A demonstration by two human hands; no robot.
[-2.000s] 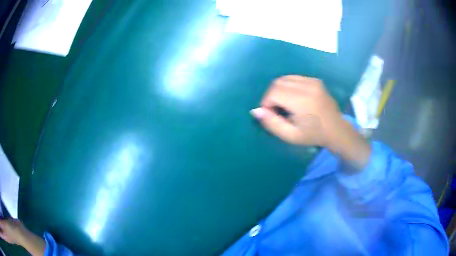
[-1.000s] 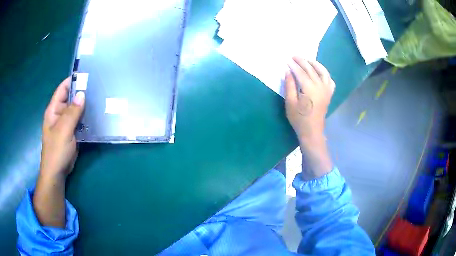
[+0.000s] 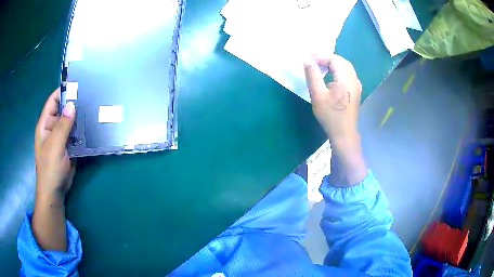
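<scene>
A flat silver-grey electronic unit [image 3: 127, 81] with a thin dark rim and small white labels is at the upper left, its top cut off by the picture's edge. My left hand [image 3: 56, 138] holds its left edge near the lower corner, thumb on the face. A stack of white sleeves [image 3: 281, 35] with uneven edges lies at the upper middle. My right hand [image 3: 337, 94] is at the stack's lower right corner, thumb and index finger curled together. I cannot tell whether a sleeve's corner is pinched between them.
The green bench [image 3: 216, 162] has its edge running diagonally in front of me. Folded white strips [image 3: 387, 27] and a yellow-green bag [image 3: 460, 32] are at the upper right. A printed white item [image 3: 318, 172] shows by my right sleeve. A red bin [image 3: 445, 242] is at lower right.
The unit and my left hand came into view from the left and have since shifted slightly left. My right hand moved to the stack, and its fingers have curled from nearly straight.
</scene>
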